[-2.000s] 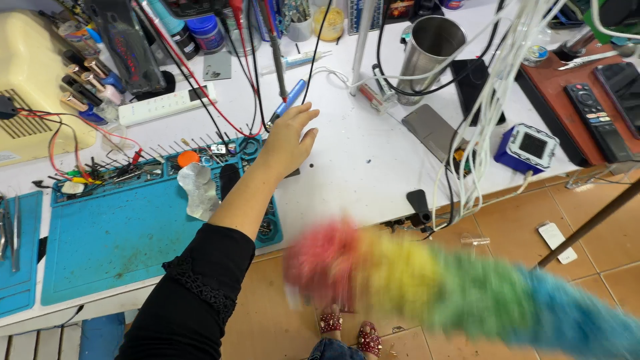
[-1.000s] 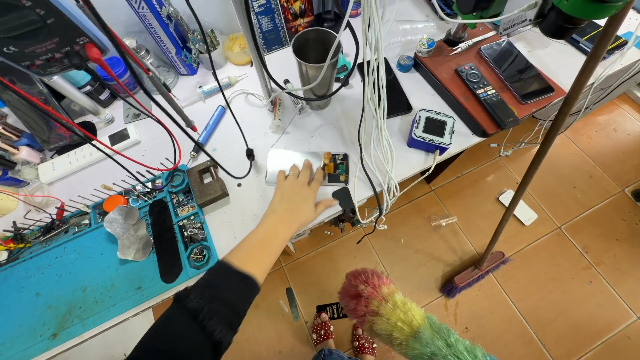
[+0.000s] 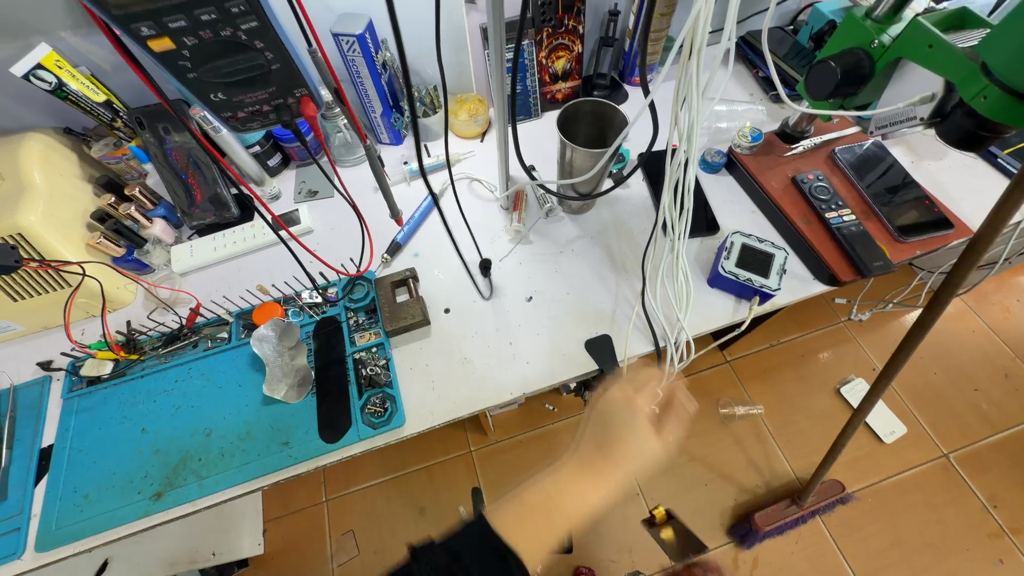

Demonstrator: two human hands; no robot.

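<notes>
My left hand, blurred, is just off the front edge of the white table, at the lower end of a bundle of white cables. Whether its fingers hold a cable or anything else cannot be told. A black flat-ended piece lies at the table edge beside it. Below the hand, a dark phone-like part with a gold-coloured end shows against the tiled floor. My right hand is out of view. A blurred reddish patch shows at the bottom edge.
On the table are a steel cup, a blue-cased device with a small screen, a metal block and a teal repair mat. A broom leans at the right. Black and white cables hang in front of the tabletop.
My left hand has moved off the tabletop, where it was over an opened phone-like device; that device is no longer on the table. The rainbow duster has dropped almost wholly out of view.
</notes>
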